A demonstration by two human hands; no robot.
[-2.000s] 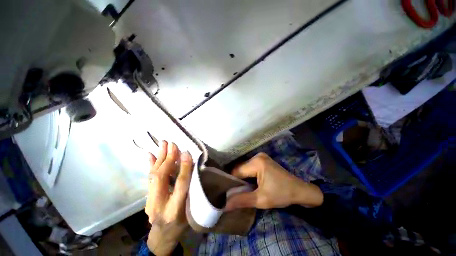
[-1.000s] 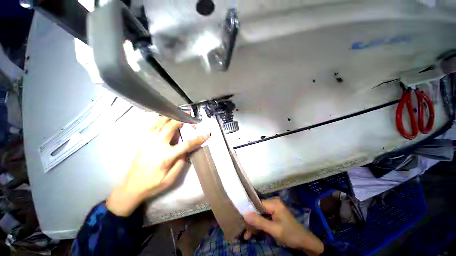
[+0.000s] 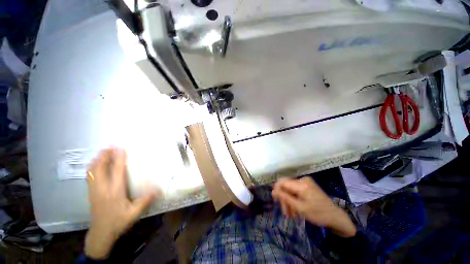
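Observation:
The brown piece (image 3: 207,167) with a white strip (image 3: 225,161) on it runs from under the presser foot (image 3: 211,98) of the sewing machine (image 3: 278,67) over the table's front edge. My left hand (image 3: 114,193) is blurred, fingers spread, on the table left of the brown piece, over or beside a white slotted strip (image 3: 72,164); whether it holds that strip is unclear. My right hand (image 3: 306,202) is off the work, right of its lower end, above my lap, with fingers curled; nothing shows in it. The ribbed knob (image 3: 227,112) sits right of the foot.
Red-handled scissors (image 3: 399,117) lie at the right of the table. Paper scraps (image 3: 368,184) hang below the table's right edge, above a blue basket (image 3: 404,219). A blue checked apron (image 3: 247,234) covers my lap. Scraps lie at the far left.
Both hands have let go of the work. My left hand has moved left and down; my right hand has moved right. The work remains under the foot. The camera view has shifted.

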